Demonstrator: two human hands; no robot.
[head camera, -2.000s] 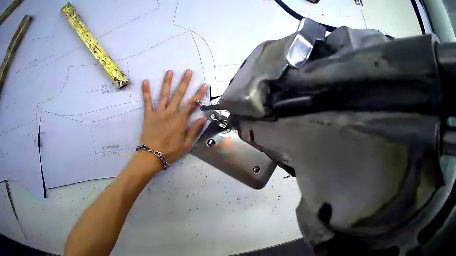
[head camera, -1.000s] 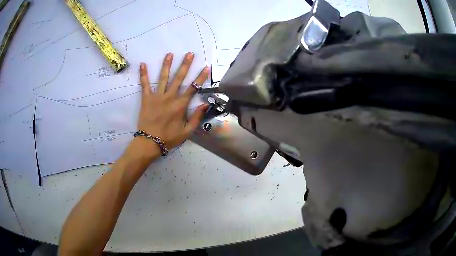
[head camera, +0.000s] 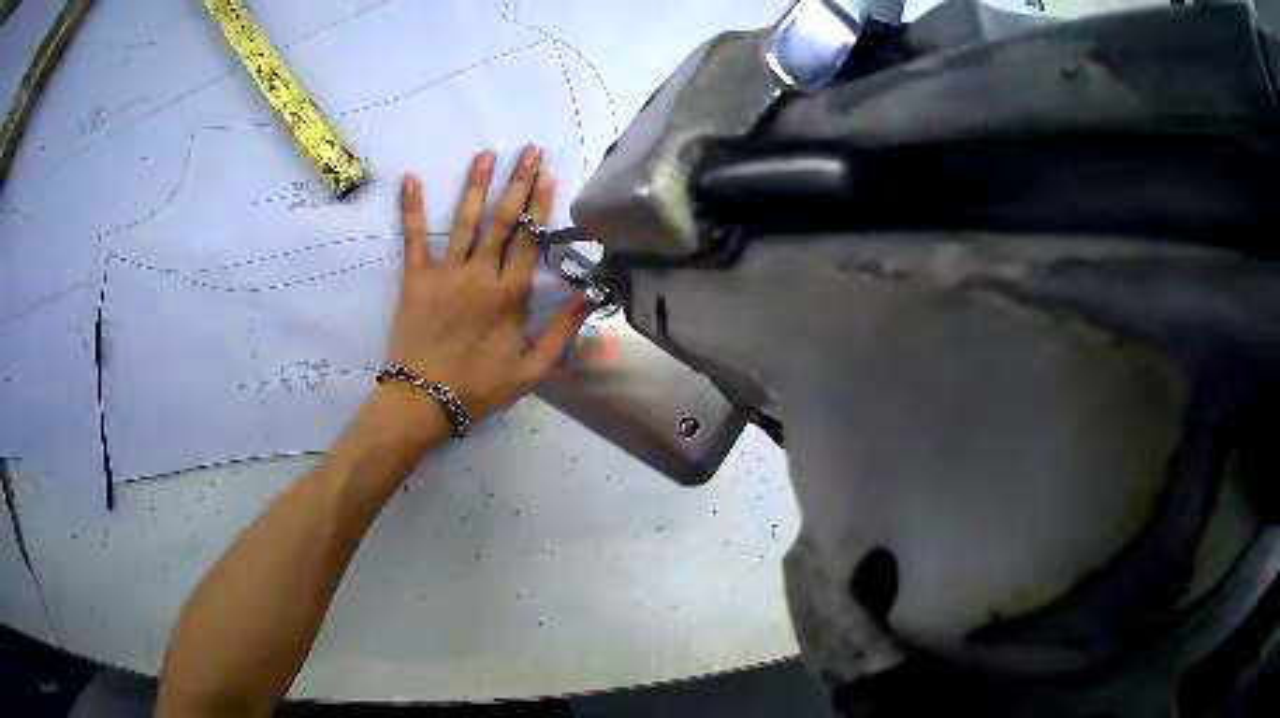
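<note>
The straight knife cutting machine (head camera: 927, 379) fills the right side, a large grey body. Its shiny steel base plate (head camera: 660, 414) lies on the table at the edge of the lay. The presser foot (head camera: 583, 274) is just right of my left hand. My left hand (head camera: 470, 302), with a ring and a chain bracelet, lies flat, fingers spread, on the marker paper (head camera: 183, 365) with its thin printed outlines. The thumb is close to the presser foot. The blade cannot be made out. My right hand is not in view.
A yellow bar weight (head camera: 288, 98) lies on the paper beyond my left hand. A brown bar weight (head camera: 40, 84) lies at the far left. Dark cut lines show at the left of the paper. The speckled table (head camera: 491, 575) curves along the bottom, with dark floor below.
The machine body has shifted left in the picture and hides more of the lay. My left hand stays flat; its fingers beside the presser foot have shifted slightly. The view has moved somewhat.
</note>
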